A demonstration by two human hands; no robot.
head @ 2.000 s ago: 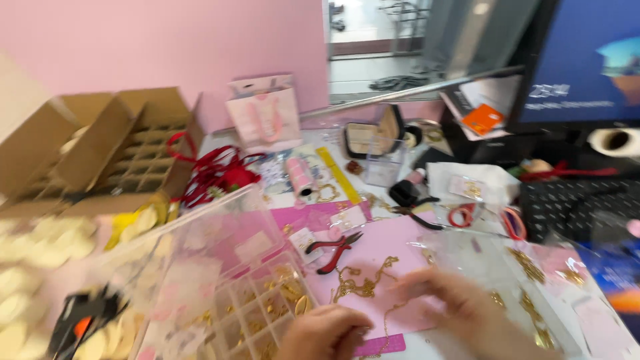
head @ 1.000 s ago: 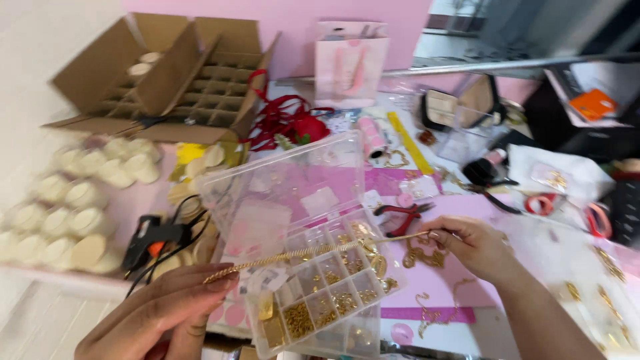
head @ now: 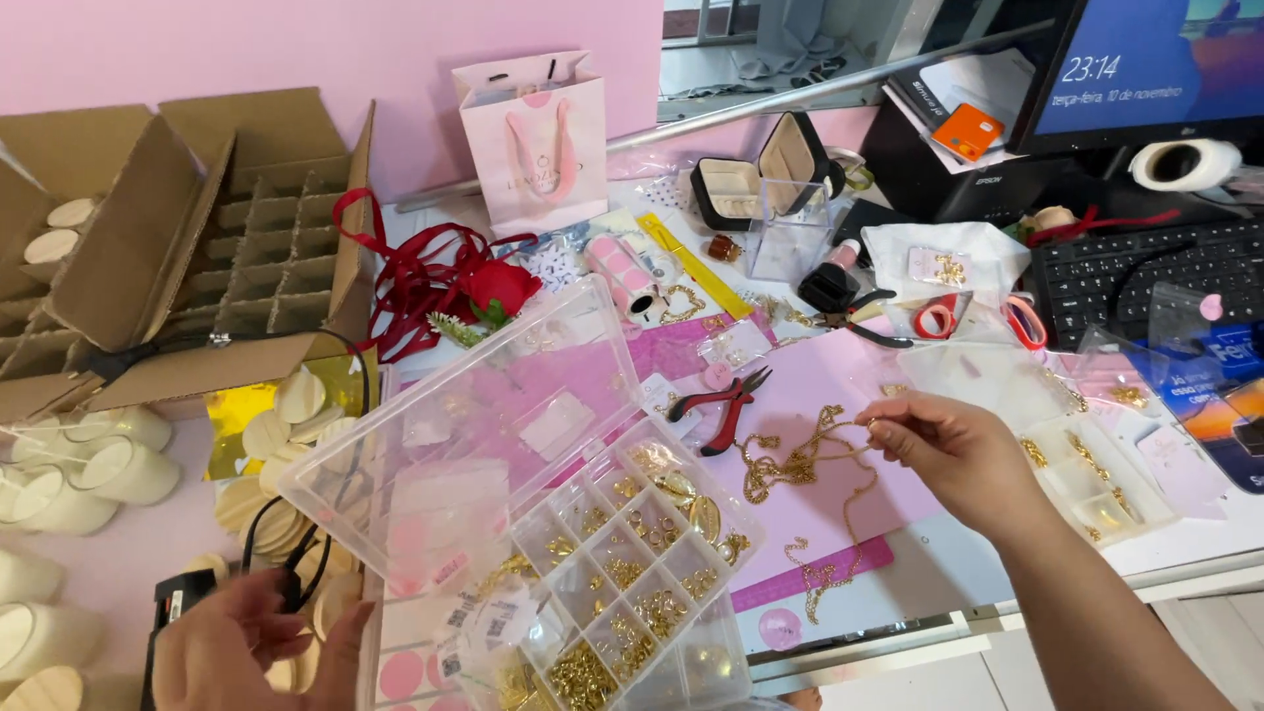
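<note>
My right hand [head: 918, 449] pinches one end of a thin gold-coloured chain [head: 849, 454] between thumb and fingertips. The rest of the chain runs down to a tangled heap of gold chain [head: 790, 469] on the pink sheet. My left hand [head: 262, 632] is apart from the chain, fingers spread, and nothing shows in it. It is left of the clear plastic compartment box [head: 612, 553], whose lid is raised and whose cells hold gold-coloured findings. Red-handled pliers [head: 726, 405] lie between the box and the chain heap.
Cardboard boxes with dividers [head: 267, 237], glass candles [head: 118, 464] and wooden discs [head: 286, 513] are at the left. Red ribbon [head: 425, 267] and a pink paper bag [head: 538, 148] stand behind. A second pair of pliers [head: 864, 321], scissors [head: 1022, 321], a small tray [head: 1096, 494] and a keyboard [head: 1145, 276] are at the right.
One second ago a chain was stretched between both hands over the box. Now my left hand has let go of it and is farther left and lower; my right still holds chain.
</note>
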